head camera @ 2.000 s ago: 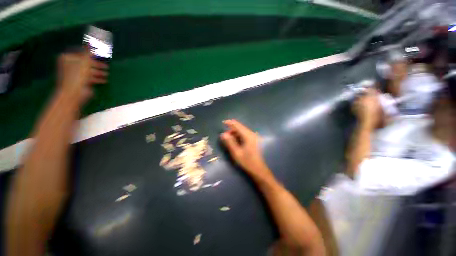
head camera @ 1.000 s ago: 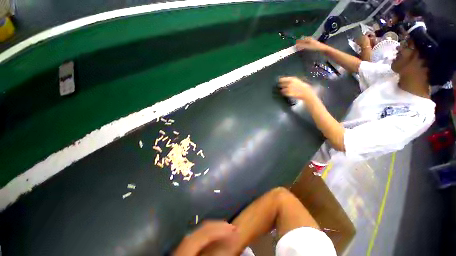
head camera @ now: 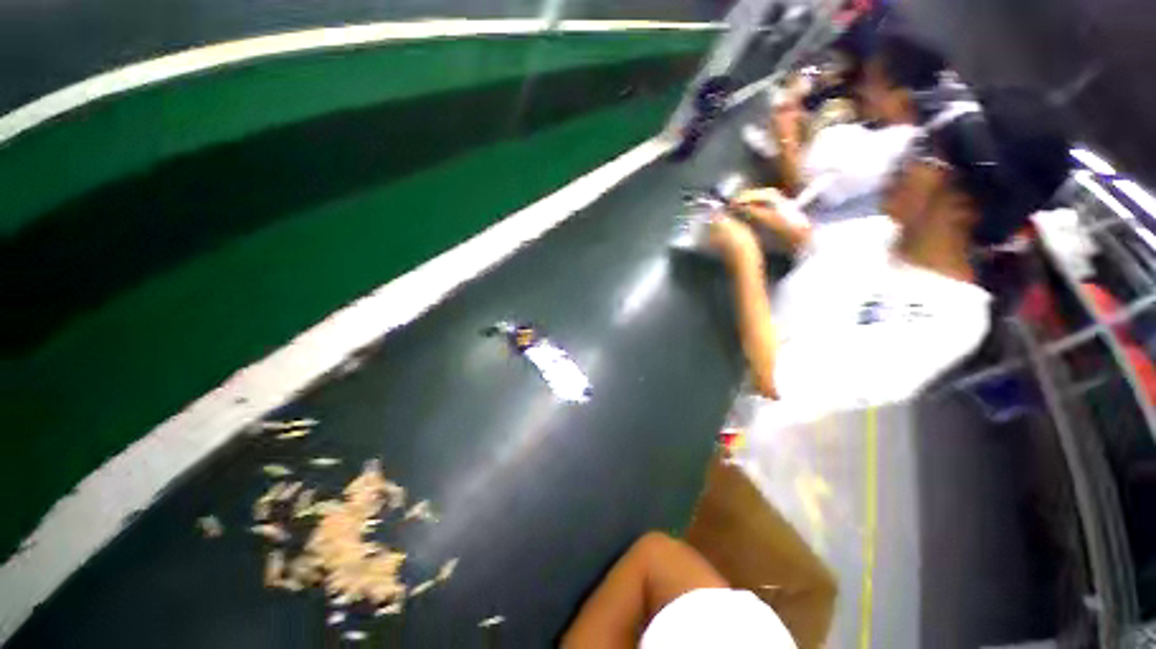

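Observation:
A heap of tiny tan sticks (head camera: pixel 349 545) lies on the dark bench (head camera: pixel 469 507) at the lower left, with loose ones around it. A narrow blue-white strip (head camera: pixel 555 369) with a dark and orange end lies alone on the bench near the middle; it looks like a circuit board assembly. My bent right arm and white sleeve show at the bottom edge, but my right hand is cut off below the picture. My left hand is out of the picture.
The green belt (head camera: pixel 380 209) with white edging (head camera: pixel 418 276) runs along the bench's far side. A seated person in a white shirt (head camera: pixel 875 317) works at the right, both hands over the bench around small parts. More people sit beyond. A yellow floor line (head camera: pixel 870 533) shows lower right.
The view has turned right, so the heap sits lower left and the grey unit on the belt is out of view. My hands have left the picture. The strip now shows on the bench.

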